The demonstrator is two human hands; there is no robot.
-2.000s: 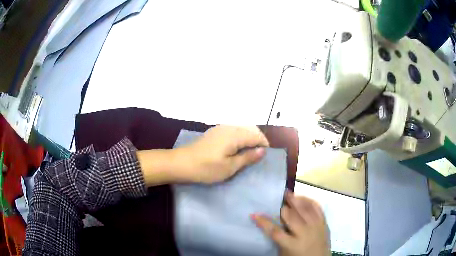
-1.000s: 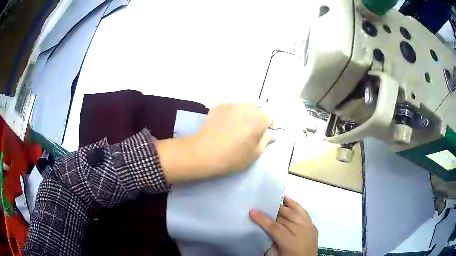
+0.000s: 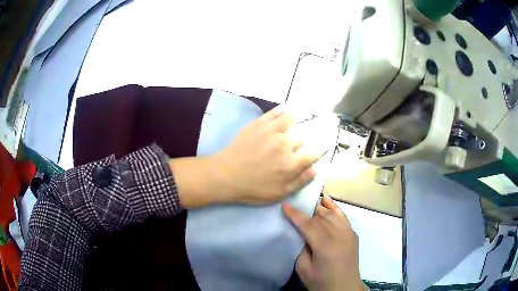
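Note:
A maroon fabric panel (image 3: 170, 116) lies on the white table, with a pale grey-blue piece (image 3: 244, 244) on top of it. My left hand (image 3: 255, 162) lies on the pale piece, fingers spread and pointing to the needle area. My right hand (image 3: 329, 244) is at the piece's right edge, thumb on top and fingers at the edge, pinching it. The cloth's far right edge reaches the presser foot area (image 3: 355, 128) of the cream sewing machine (image 3: 392, 62). The needle is lost in glare.
Long pale cut pieces (image 3: 54, 85) lie at the far left. A red-orange basket (image 3: 8, 199) is at the left edge. A flat grey-blue panel (image 3: 443, 227) lies right of the needle plate (image 3: 363, 193). A white table (image 3: 187, 45) surrounds the work.
The pale piece and the maroon panel have moved away from me, toward the machine. My left hand has gone from bunched to flat and spread on the cloth. My right hand has shifted slightly up.

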